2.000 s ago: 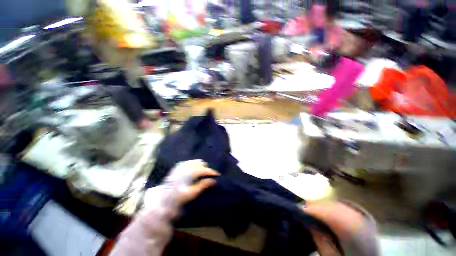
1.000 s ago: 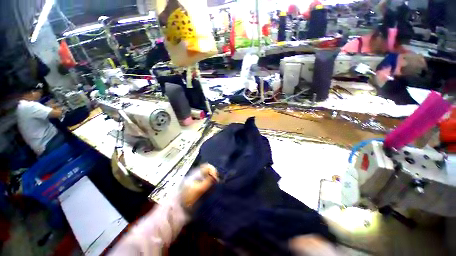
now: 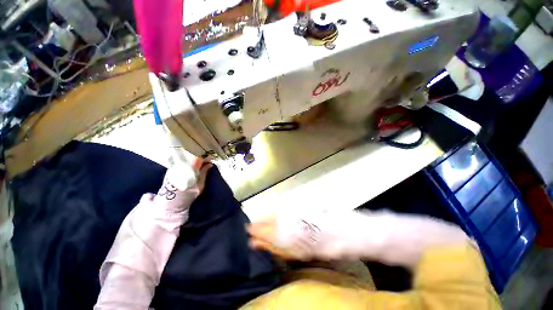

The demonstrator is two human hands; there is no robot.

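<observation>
A dark navy garment piece [image 3: 127, 206] lies spread over the left of the table and down toward the lap. The white sewing machine [image 3: 291, 79] with red lettering stands behind and right of it. My left hand [image 3: 199, 172] is at the cloth beside the machine's left end, close to the needle area; its fingers are partly hidden and its grip is unclear. My right hand [image 3: 264, 237] is blurred at the cloth's right edge, nearer the lap; whether it pinches the cloth is unclear. Pale pink sleeve covers are on both forearms.
Red and black scissors [image 3: 397, 127] lie at the right of the machine bed [image 3: 303, 172]. A small dark tool [image 3: 282, 126] lies under the arm. A blue plastic crate [image 3: 485, 200] is at the right. A bright pink cone [image 3: 159, 36] stands at the machine's left end.
The view has swung right and closer to the machine. The cloth, bunched before, now lies spread wider. My left hand is now beside the machine head; my right hand is at the cloth's right edge.
</observation>
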